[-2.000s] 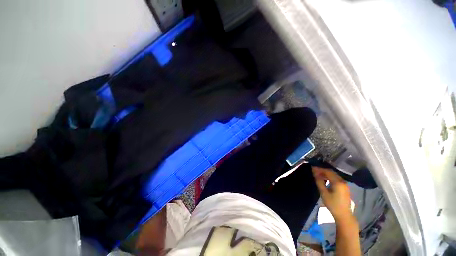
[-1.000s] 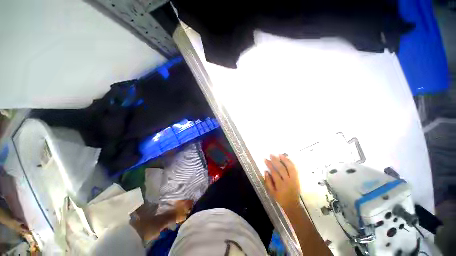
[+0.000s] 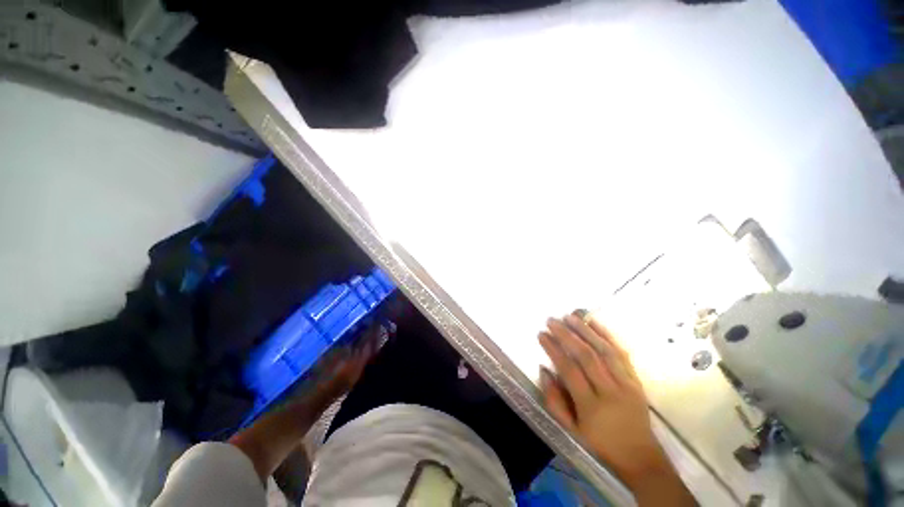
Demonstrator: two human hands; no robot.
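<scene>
My right hand (image 3: 600, 391) lies palm down on the white sewing machine table (image 3: 555, 149), near its front edge, with nothing seen in it. The sewing machine head (image 3: 823, 347) stands to its right, with the needle area cut off or unclear. My left hand (image 3: 357, 358) is below the table edge, beside the rim of a blue crate (image 3: 322, 332). It is dark and blurred, so I cannot tell if it holds anything. Black garments (image 3: 268, 248) fill the crate. More black cloth (image 3: 337, 74) lies over the table's far left corner.
A ruler tape (image 3: 436, 307) runs along the front table edge. Another white surface (image 3: 99, 208) and a grey perforated metal beam (image 3: 129, 84) are at left. A white machine part (image 3: 89, 436) is at lower left. Blue material (image 3: 847, 35) shows at upper right.
The view has shifted, and the table fills more of it. My left hand has moved forward along the crate, away from the striped cloth. My right hand stays on the table.
</scene>
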